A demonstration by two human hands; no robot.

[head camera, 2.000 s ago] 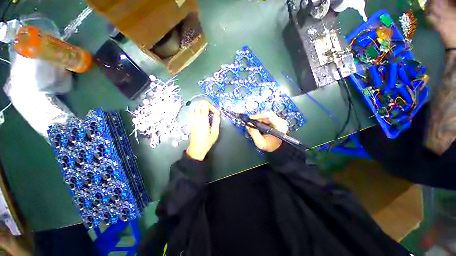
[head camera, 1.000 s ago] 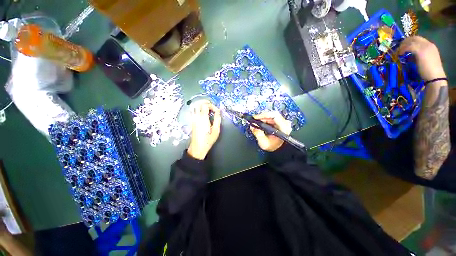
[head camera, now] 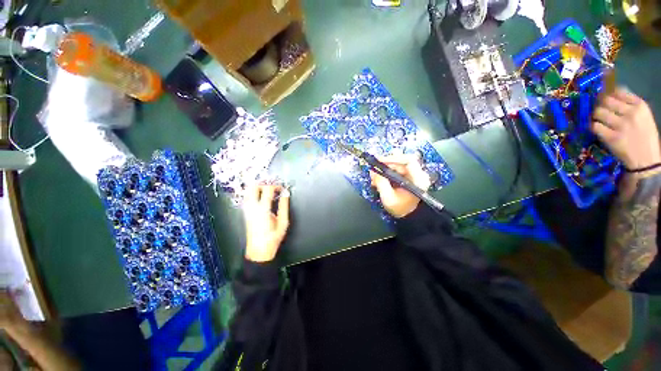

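Note:
My right hand (head camera: 400, 185) holds the black soldering iron (head camera: 403, 180) like a pen, its tip over the left part of the blue PCB panel (head camera: 395, 123). The panel lies flat on the green bench. A white lead wire (head camera: 292, 138) trails off the panel's left edge. My left hand (head camera: 266, 221) is at the lower edge of the pile of loose white leads (head camera: 243, 156), fingers bent and pointing at it. Whether its fingertips hold a lead cannot be told.
Stacked PCB panels (head camera: 156, 232) stand at the left. A phone (head camera: 201, 98), cardboard box (head camera: 235, 36) and orange bottle (head camera: 109, 67) lie behind. The soldering station (head camera: 475, 72) is at the right, beside a blue parts tray (head camera: 580, 190) with another person's hand (head camera: 628, 129) over it.
My left hand has left the panel's edge and moved down and left to the white pile. The iron stays in my right hand over the panel. The whole view has shifted slightly.

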